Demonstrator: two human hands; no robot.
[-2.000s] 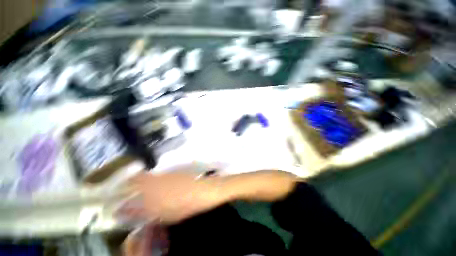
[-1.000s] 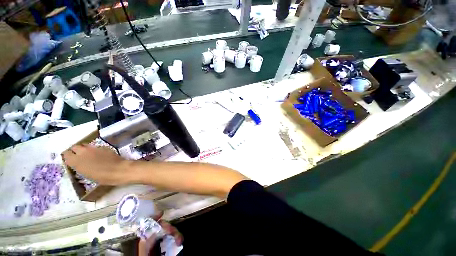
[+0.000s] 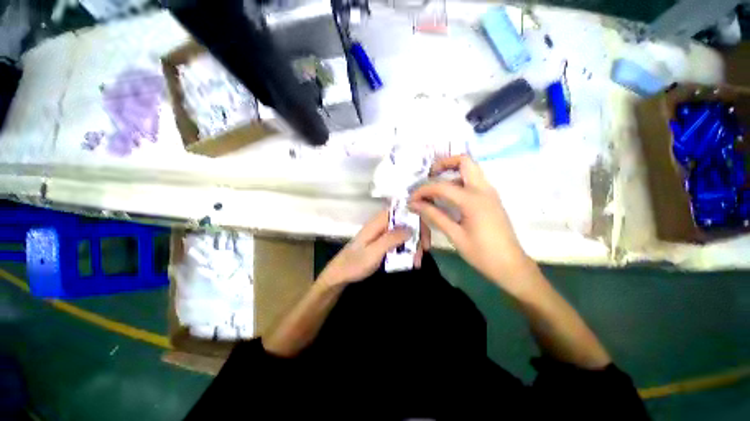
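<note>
A white handheld device housing [image 3: 403, 215] stands out at the bench's front edge, its round head away from me and its handle towards me. My left hand [image 3: 367, 249] is closed around the handle. My right hand [image 3: 465, 210] is at the housing's right side, fingers bent, with fingertips close to or touching it. Whether the right fingers hold a small part cannot be told. The inside of the housing is washed out by glare. The black electric screwdriver [image 3: 271, 74] hangs to the upper left.
Left on the bench [image 3: 123, 182]: purple parts [image 3: 133, 111], a carton of small white parts [image 3: 215, 103]. Right: a black object [image 3: 500, 105], blue cylinders, light-blue pieces [image 3: 503, 39], a carton of blue cells [image 3: 706, 160]. Below: a carton of white pieces [image 3: 215, 288], a blue stool [image 3: 99, 255].
My right hand has left the small-parts carton and come to the housing. My left hand has brought the housing up in front of me. The view has turned downward and shows the floor cartons.
</note>
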